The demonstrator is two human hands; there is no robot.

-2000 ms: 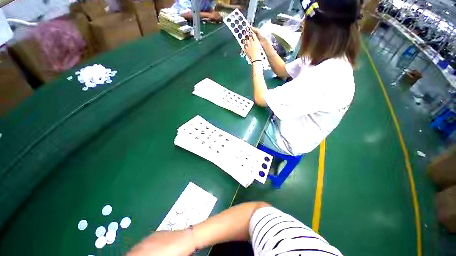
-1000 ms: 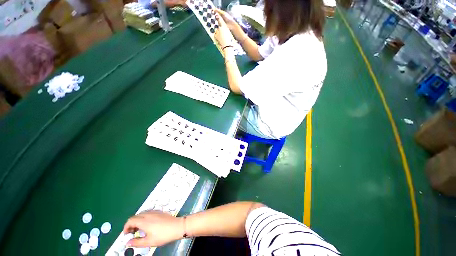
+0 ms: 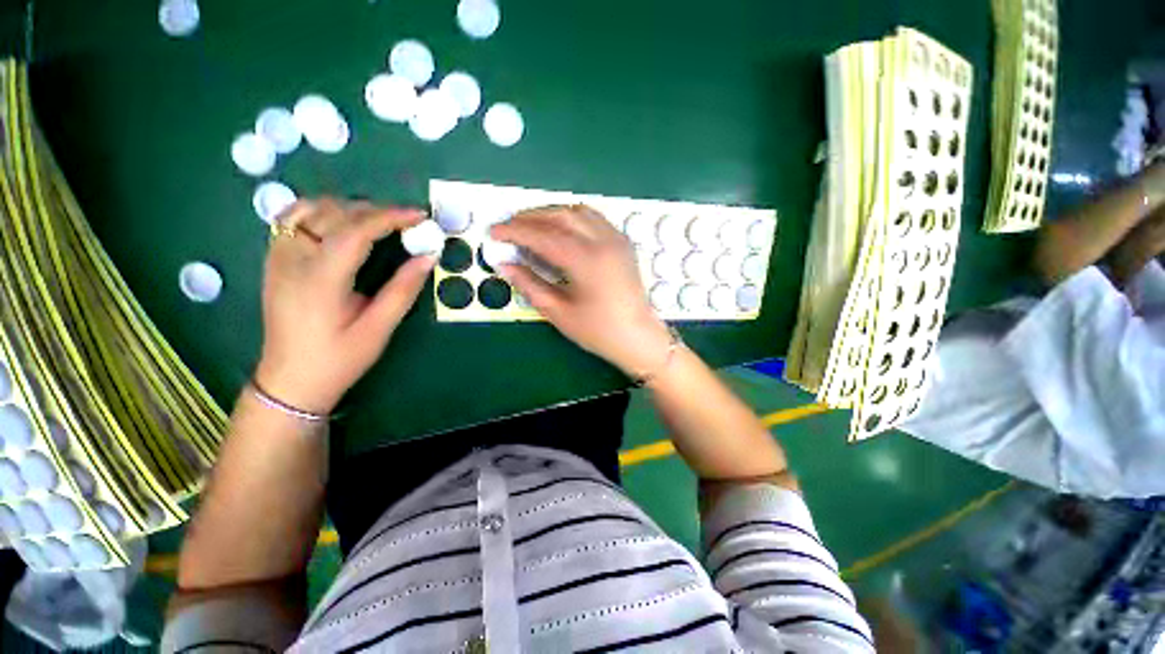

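A die-cut sheet (image 3: 703, 217) lies on the green bench in front of me. White discs fill most of its holes; a few dark holes show at its left end. My left hand (image 3: 326, 288) pinches a white disc (image 3: 423, 238) between thumb and forefinger at the sheet's left edge. My right hand (image 3: 575, 275) is over the sheet, thumb and fingertips on another white disc (image 3: 500, 250) beside the dark holes. Several loose discs (image 3: 434, 113) lie beyond the sheet.
A thick stack of filled sheets (image 3: 96, 332) stands at the left, with clear plastic (image 3: 77, 607) below it. A fanned stack of empty sheets (image 3: 894, 230) is at the right, with a smaller stack (image 3: 1025, 115) beyond. Another person's arm (image 3: 1111, 230) shows far right.
The view has swung from the neighbouring worker down to my own sheet. My left hand has come into view with a disc, and my right hand now works at the sheet's left part.
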